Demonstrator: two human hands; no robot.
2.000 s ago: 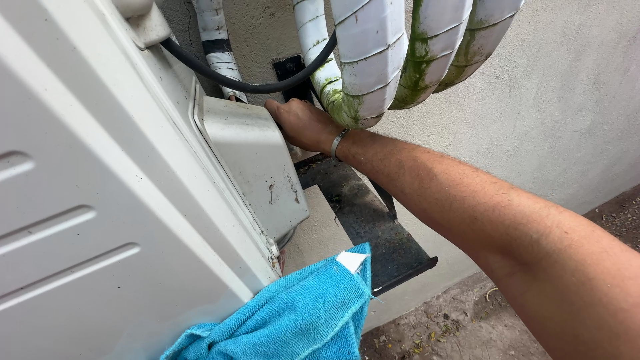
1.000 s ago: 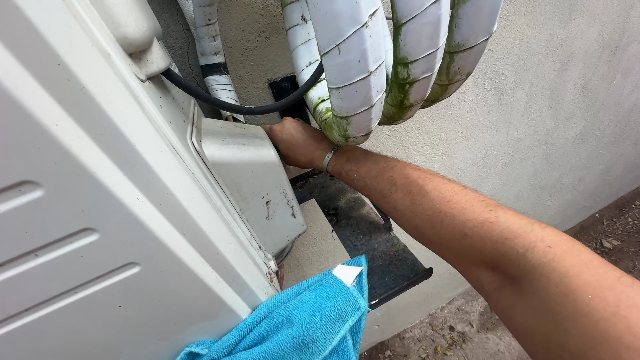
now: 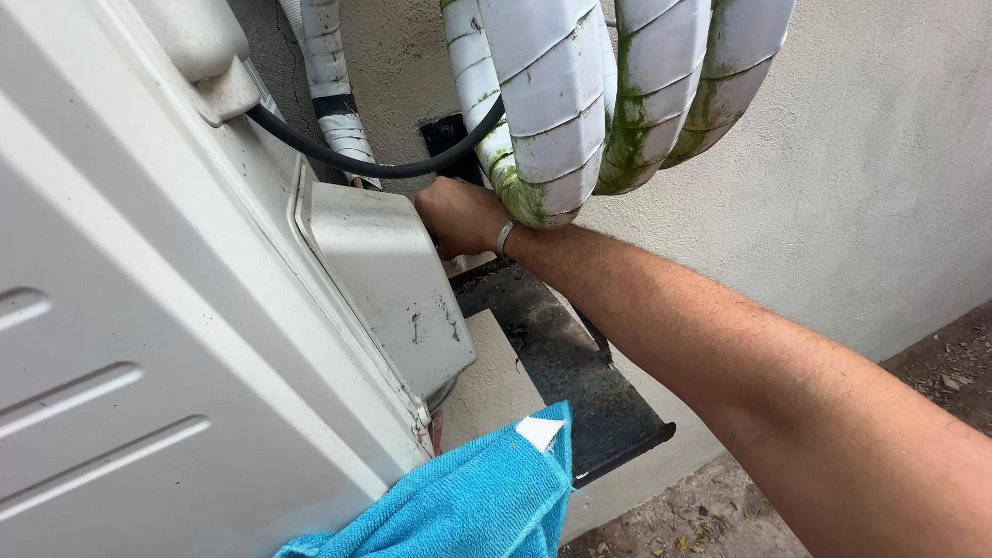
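Observation:
My right hand (image 3: 463, 217) reaches in behind the off-white plastic cover (image 3: 387, 287) on the side of an air conditioner's outdoor unit (image 3: 155, 310). Its fingers are hidden by the cover's far edge, so whatever they touch or hold cannot be made out; a metal bracelet (image 3: 505, 238) circles the wrist. A blue terry cloth (image 3: 465, 500) with a white tag hangs at the bottom of the view, beside the unit's casing. My left hand does not show. Just above the right wrist hang thick loops of white-wrapped pipe (image 3: 554, 116), stained green near their bends.
A black cable (image 3: 372, 167) curves from the unit toward the pipe loops. Another wrapped pipe (image 3: 329, 77) runs down the cracked wall. Below my forearm a dark metal bracket (image 3: 573, 380) juts from the rough plaster wall (image 3: 852, 155). Bare soil (image 3: 697, 511) with leaves lies beneath.

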